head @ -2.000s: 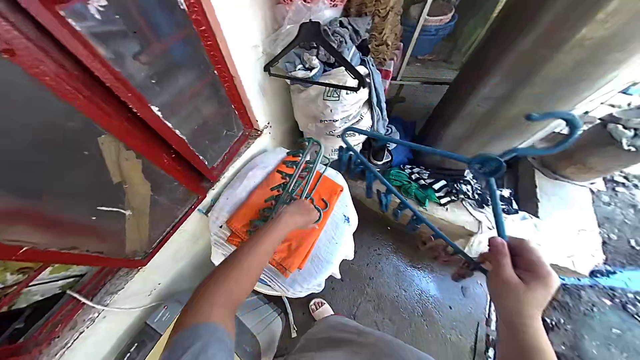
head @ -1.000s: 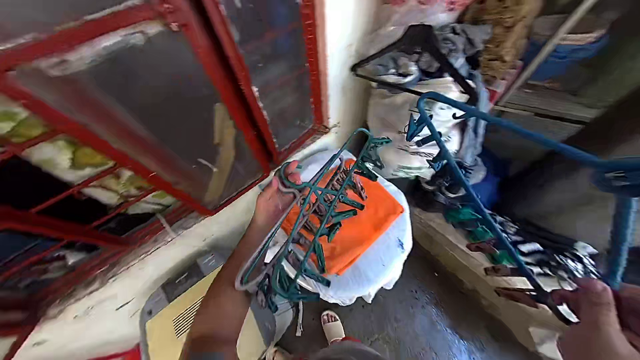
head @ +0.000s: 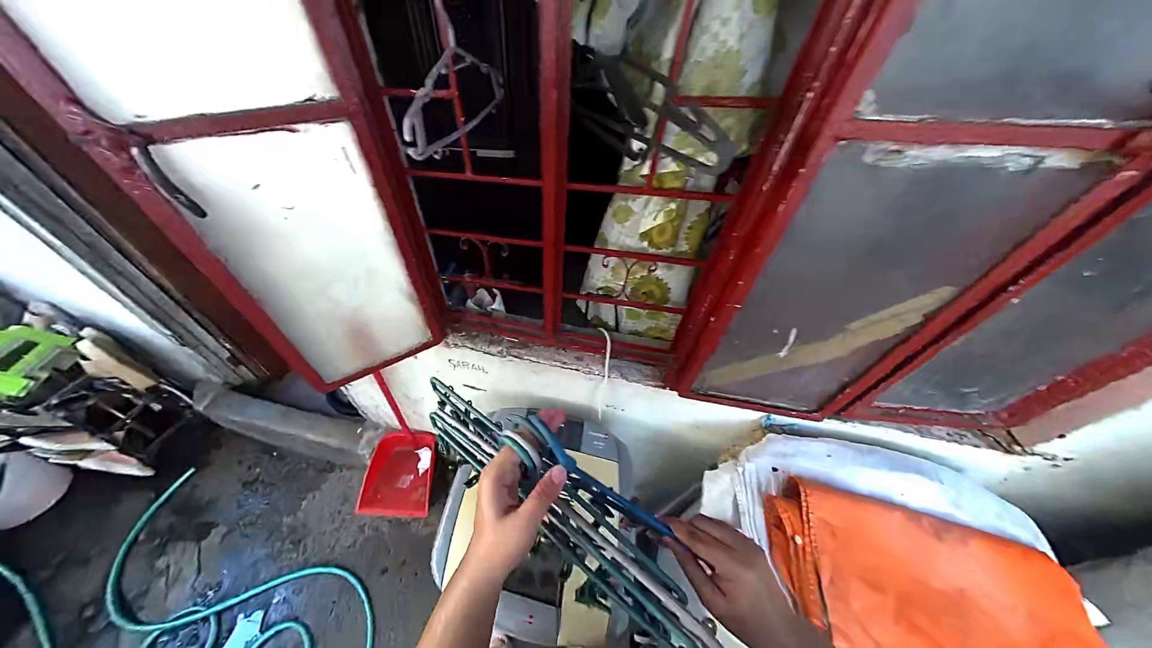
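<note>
Several green, grey and blue plastic clip hangers (head: 598, 549) lie together in a bundle between my hands. My left hand (head: 515, 508) is closed around their hooks near the upper end. On the right, my right hand (head: 738, 571) grips the blue hanger (head: 621, 499) by its frame, against the rest of the bundle. Small clips hang along the bars, partly hidden by the hands. A folded orange cloth (head: 936, 567) lies on a white cloth cover (head: 882, 463) to the right of my right hand.
Below the hangers stands a beige and grey appliance (head: 457, 540). A red dustpan (head: 396, 477) leans by the wall. A green hose (head: 261, 576) curls over the wet floor. Red-framed windows (head: 555, 180) with a grille rise ahead; grey hangers (head: 661, 108) hang on it.
The view has swung left to the window grille. The green hangers have moved away from the orange cloth, and the blue hanger, held apart before, is now against them.
</note>
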